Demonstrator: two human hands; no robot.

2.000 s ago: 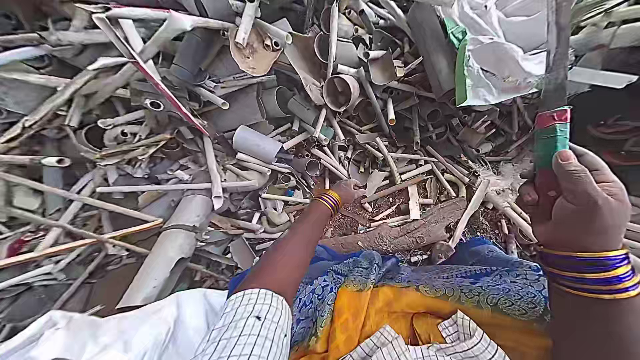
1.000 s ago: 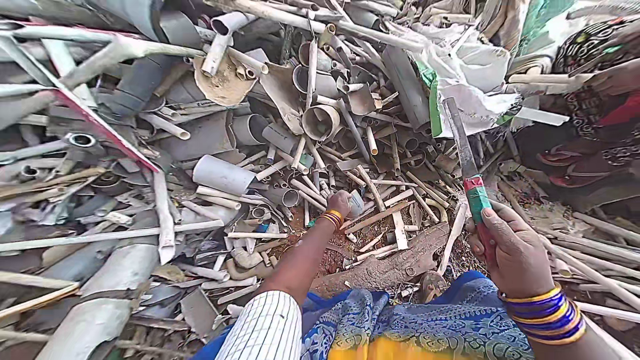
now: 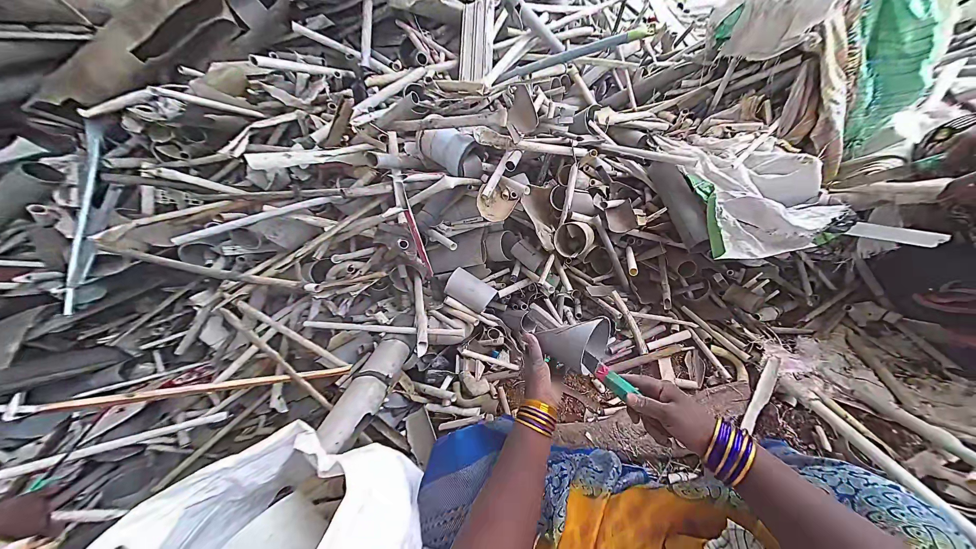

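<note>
My right hand (image 3: 665, 412) is closed round the green and red handle (image 3: 616, 383) of a long-bladed knife. Its blade end meets the open mouth of a grey plastic pipe piece (image 3: 572, 343), and most of the blade is hidden there. My left hand (image 3: 540, 374) is at the other end of that pipe piece, fingers up along its left side; whether it grips the piece is unclear. Short pipe offcuts lie around both hands, among them a pale grey one (image 3: 470, 290) up and to the left. A wooden log (image 3: 648, 427) lies just below the hands.
Heaped pipe scraps spread across the ground. A white plastic sack (image 3: 770, 206) with a green edge lies at the right, green netting (image 3: 900, 69) behind it. White cloth or sacking (image 3: 374, 488) is at the lower left, by a thick pipe (image 3: 370, 389). Long thin pipes (image 3: 877, 435) lie at the right.
My right hand has moved left and down, bringing the knife to the pipe piece near my left hand. Earlier the knife was held up at the right. The view takes in more of the heap.
</note>
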